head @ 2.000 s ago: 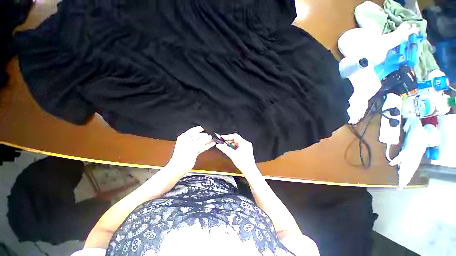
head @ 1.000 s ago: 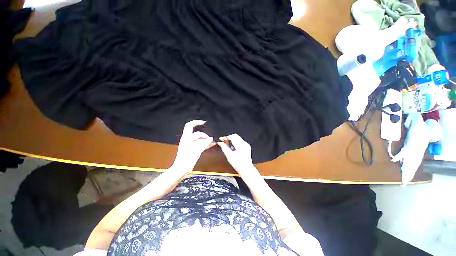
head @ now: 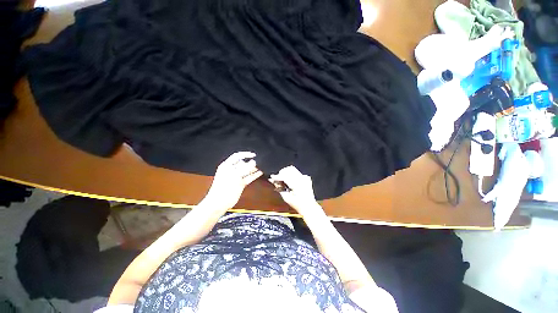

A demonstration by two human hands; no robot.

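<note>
A large black dress (head: 232,92) lies spread over the glossy orange-brown table (head: 177,185). My left hand (head: 234,176) is at the hem's near edge, its fingers bent with fingertips pinched on the dark edge of the dress. My right hand (head: 295,186) is just to the right, a small gap from the left, thumb and finger together at the hem. A small dark tool with a reddish-brown spot, possibly thread snips (head: 281,185), shows in its palm. Any thread between the fingers is too small to tell.
At right are white rolls (head: 433,79), pale green cloth (head: 486,18), blue and white bottles and packets (head: 531,116), a power strip (head: 483,147) and black cable (head: 451,177). Dark garments (head: 11,55) lie at the far left. The table's yellow front edge (head: 141,200) curves before me.
The hands have moved slightly apart at the hem. The dark tool, pointing towards the left fingers two seconds ago, now sits back in my right palm. The dress lies nearly the same.
</note>
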